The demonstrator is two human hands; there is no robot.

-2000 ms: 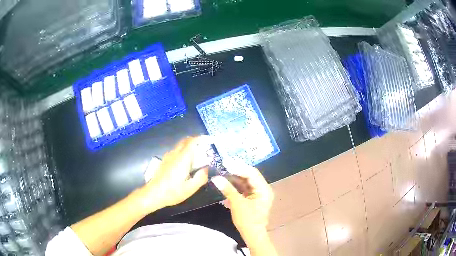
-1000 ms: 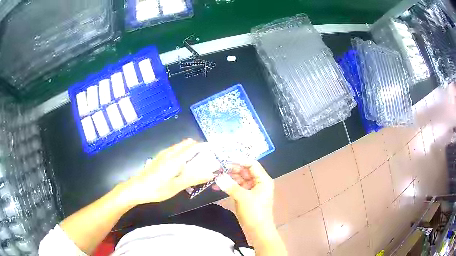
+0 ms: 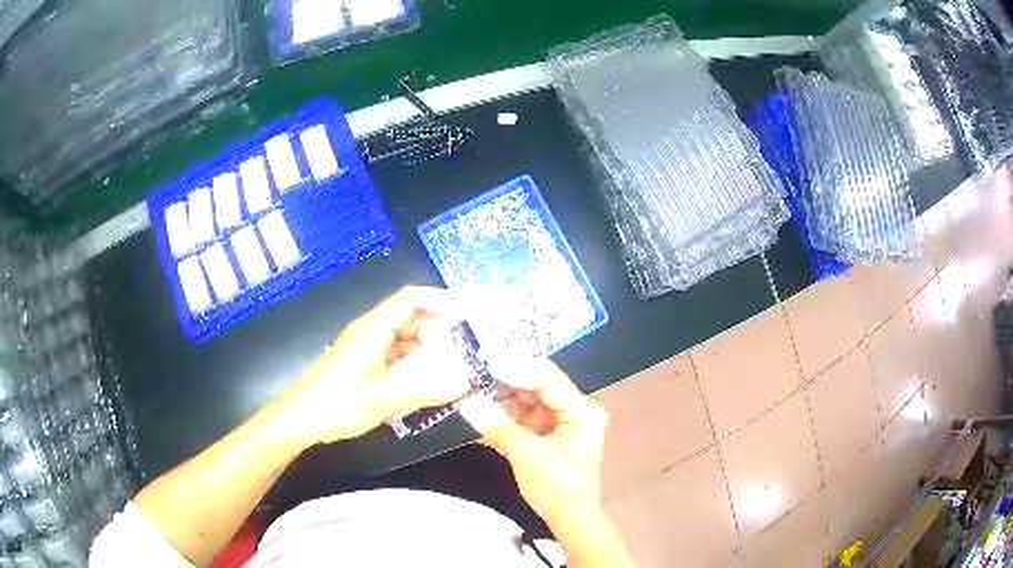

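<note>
My left hand (image 3: 383, 361) and my right hand (image 3: 539, 416) meet over the near edge of the bench, in front of the small-parts tray (image 3: 589, 291). Between their fingertips is a small dark slotted piece (image 3: 471, 353). A dark slotted strip (image 3: 424, 419) sticks out below my left hand, close to its palm. The fingertips are pale, seemingly covered, and hide much of the held pieces. The small-parts tray is shallow and blue, covered with tiny silvery-white specks.
A blue pocket tray (image 3: 347, 227) with white units in two rows lies left. Loose dark strips (image 3: 428, 141) and a small white piece (image 3: 508, 118) lie behind. Clear blister trays (image 3: 683, 166) are stacked right, with more clear trays (image 3: 850, 166) beyond. The tiled floor is at the right.
The view has shifted slightly. My fingers have turned, so the dark slotted piece between the fingertips shows more clearly than one second ago. The strip below my left hand sits slightly further left.
</note>
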